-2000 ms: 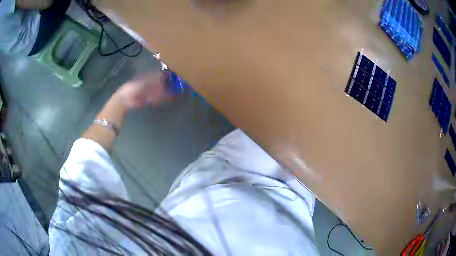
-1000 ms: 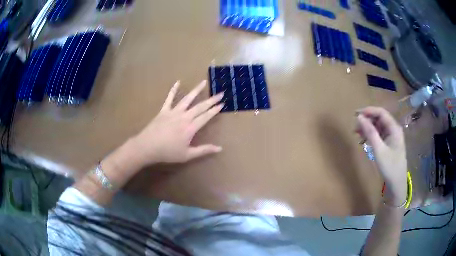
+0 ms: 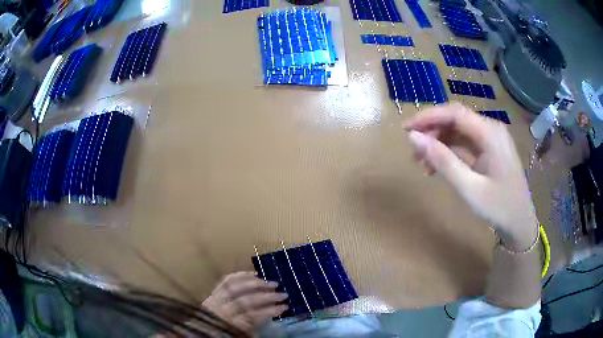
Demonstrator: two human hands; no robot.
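Observation:
A dark navy cell string (image 3: 315, 272) with pale ribbon lines lies at the table's near edge, slightly turned, ribbon tails sticking out at its far side. My left hand (image 3: 246, 300) is at its left edge, fingers curled over the cells; the thumb is hidden and loose hair partly covers the hand. My right hand (image 3: 473, 158) is raised over the right side of the table, away from the string, thumb and index finger close together. I cannot tell whether something small is between them.
Bright blue cells (image 3: 295, 47) lie on a pale sheet at the far centre. Stacks of tabbed cells (image 3: 99, 155) stand at left. Another joined cell piece (image 3: 414, 81) and narrow strips (image 3: 471, 88) lie at right, near grey round equipment (image 3: 531, 72). A yellow handle loop (image 3: 545, 251) shows beside my right wrist.
The cell string has come from mid-table to the near edge, with my left hand at its left side. My right hand has moved up and left. The head view has shifted too.

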